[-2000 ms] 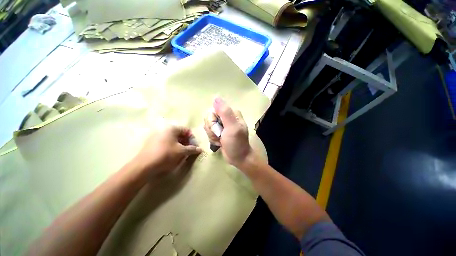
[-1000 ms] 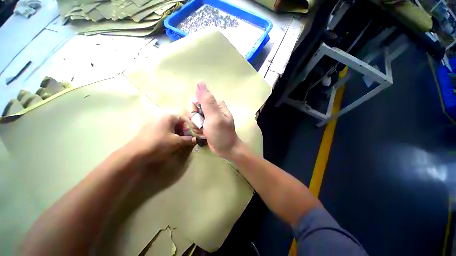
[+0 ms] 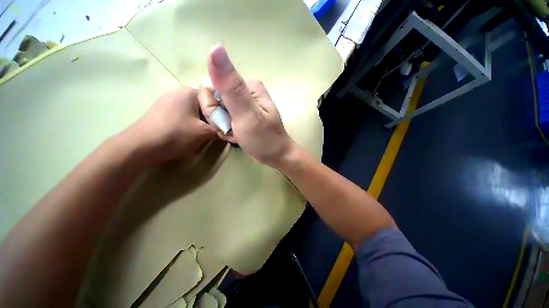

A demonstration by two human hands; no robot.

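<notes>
A large khaki-beige leather panel lies across the table edge, with a seam line at its upper part and notched edges at the bottom. My right hand is closed, thumb pointing up, around a small tool; only a dark bit of it shows below the fist. A white tape or cot covers a finger of this hand. My left hand is against my right hand, low over the panel. Its fingertips are hidden, so what they grip cannot be told. The panel creases just below both hands.
The white table shows at the top left, with folded beige pieces at its left. A corner of a blue tray is at the top. A white metal frame stands on the dark floor at the right, crossed by a yellow line.
The view has moved closer to the panel, and the blue tray has mostly left the picture. My right hand has moved from beside my left hand to touch it, with the tool tip now mostly hidden.
</notes>
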